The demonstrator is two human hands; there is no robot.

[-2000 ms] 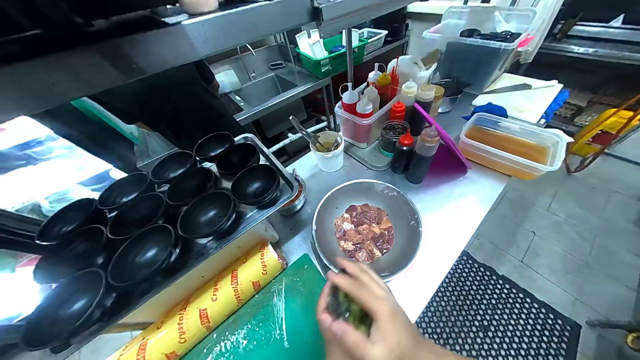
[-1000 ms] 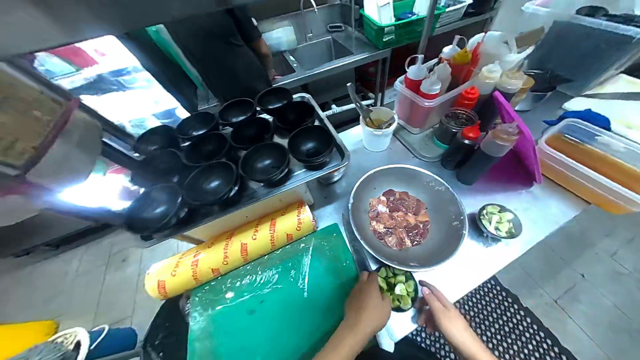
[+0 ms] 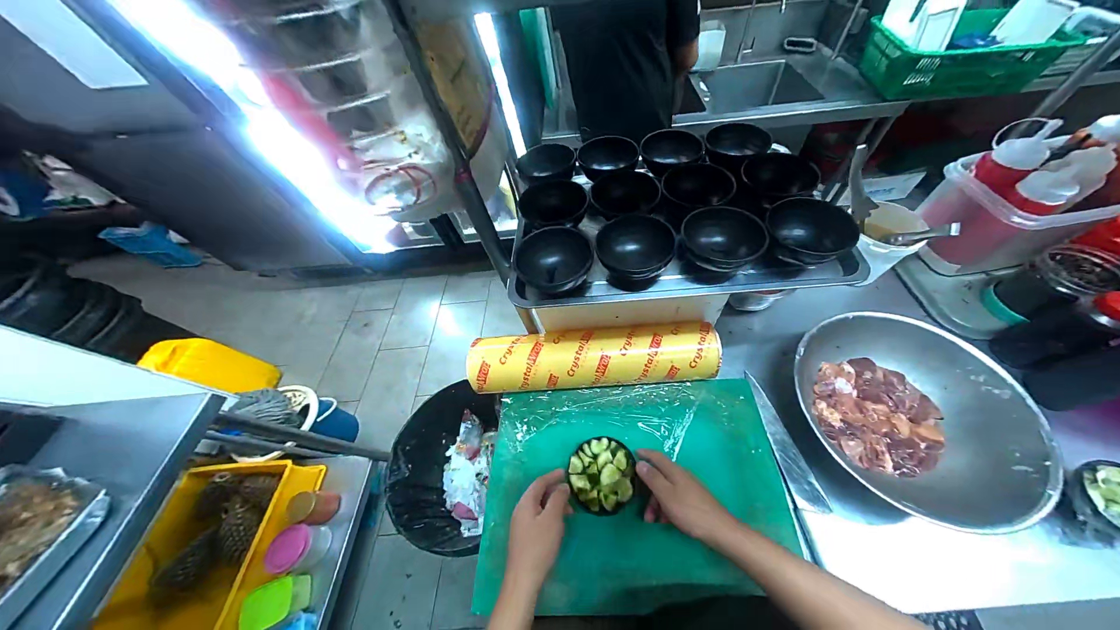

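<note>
A small black bowl of chopped green vegetable pieces (image 3: 602, 475) rests on the green cutting board (image 3: 700, 560). My left hand (image 3: 540, 521) touches its left side, and my right hand (image 3: 682, 494) holds its right side. Clear plastic film (image 3: 647, 416) lies across the board's upper part. Right of the board is a knife (image 3: 787, 446), beside a large metal bowl (image 3: 989, 437) with raw cut meat (image 3: 878, 416) in it. Another small bowl with pale green pieces (image 3: 1104, 490) sits at the far right edge. A yellow roll of cling film (image 3: 595, 357) lies along the board's far edge.
Behind the roll, a metal tray (image 3: 787, 276) carries several black bowls (image 3: 632, 245). A bin with a black liner (image 3: 420, 490) stands left of the board. Sauce bottles in a clear container (image 3: 971, 206) are at the right. A person in dark clothing (image 3: 612, 66) stands beyond the tray.
The bowl of green pieces has moved from beside the metal bowl onto the cutting board, with both my hands at it. The view has swung far to the left.
</note>
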